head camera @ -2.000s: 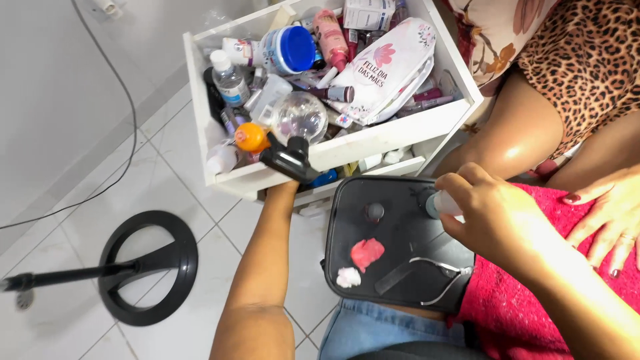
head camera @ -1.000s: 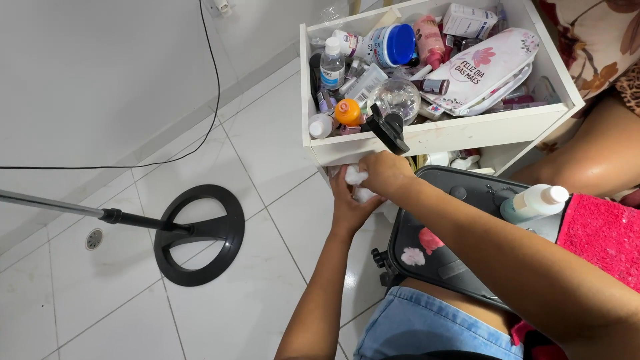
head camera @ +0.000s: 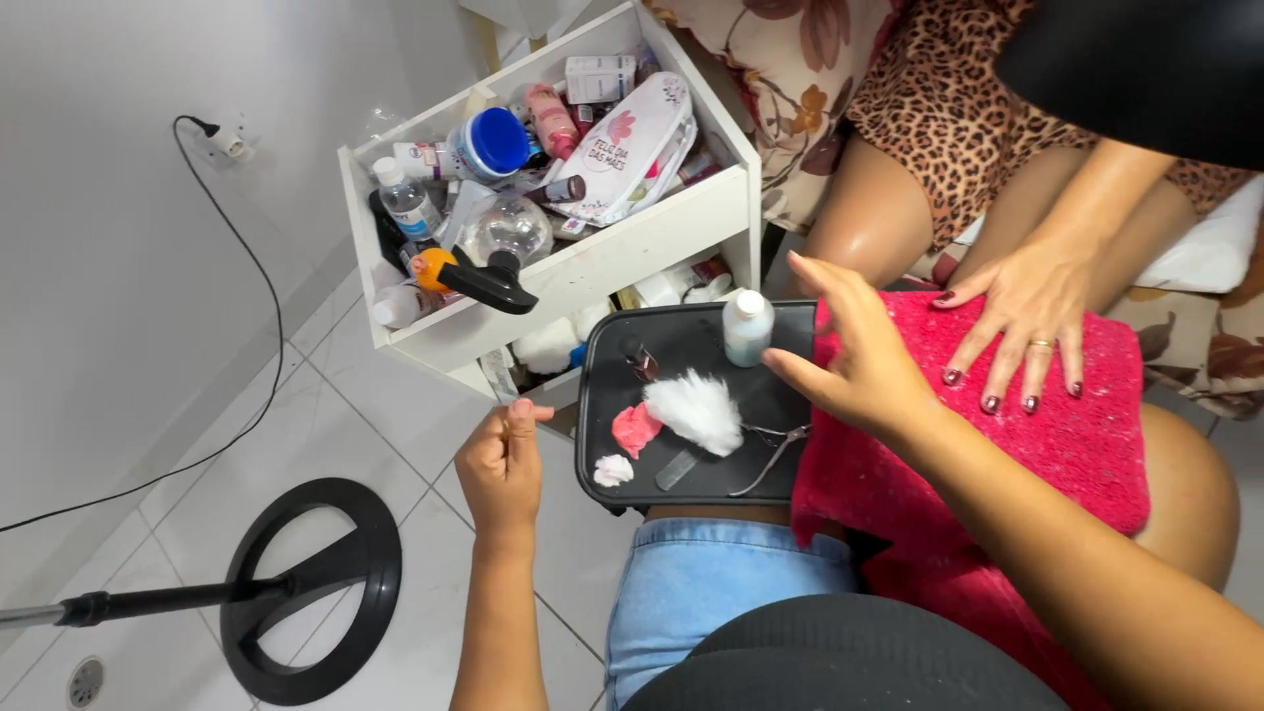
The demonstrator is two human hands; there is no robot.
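My right hand is apart-fingered beside a white-capped clear plastic bottle on the black tray; whether a fingertip touches it is unclear. My left hand is raised left of the tray, thumb against curled fingers, with perhaps a small thing pinched that I cannot make out. On the tray lie a white cotton tuft, a pink crumpled piece, a smaller white wad, a dark nail polish bottle, a clear flat strip and metal cuticle nippers.
Another person's hand, with dark red nails, rests on a red towel. An open white drawer full of bottles stands behind the tray. A black round stand base is on the tiled floor, and a black object covers the upper right corner.
My hands were together at the drawer's lower front with white cotton a second ago; they are now apart. A white tuft now lies on the tray. The view has swung right.
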